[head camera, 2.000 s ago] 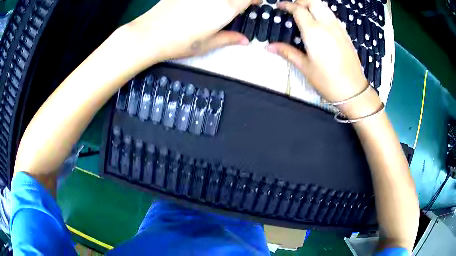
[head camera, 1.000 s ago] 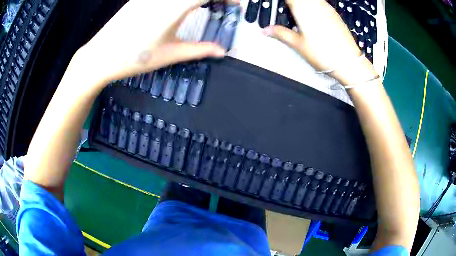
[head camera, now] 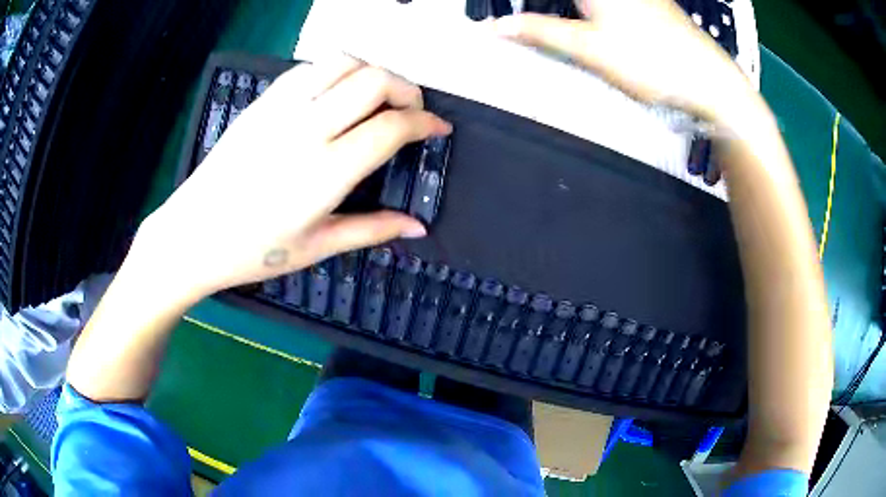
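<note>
My left hand is over the upper left of the long black tray, its thumb and fingers gripping the ends of small black housings at the end of the upper row. The hand hides part of that row and the left of the lower row. The lower row of housings runs along the tray's near edge. My right hand is above the white padding sheet, near black housings at the top edge. Its fingertips are partly blurred and cut off, so its grip cannot be told.
A thick stack of filled black trays stands at the left. More housings lie on the sheet at the upper right. Pale crumpled cloth shows at the left. A brown carton and blue crate parts are below the green bench.
My left hand has moved from the white sheet down into the tray with housings. My right hand has stayed over the sheet and moved slightly up. Fewer housings show at the top centre.
</note>
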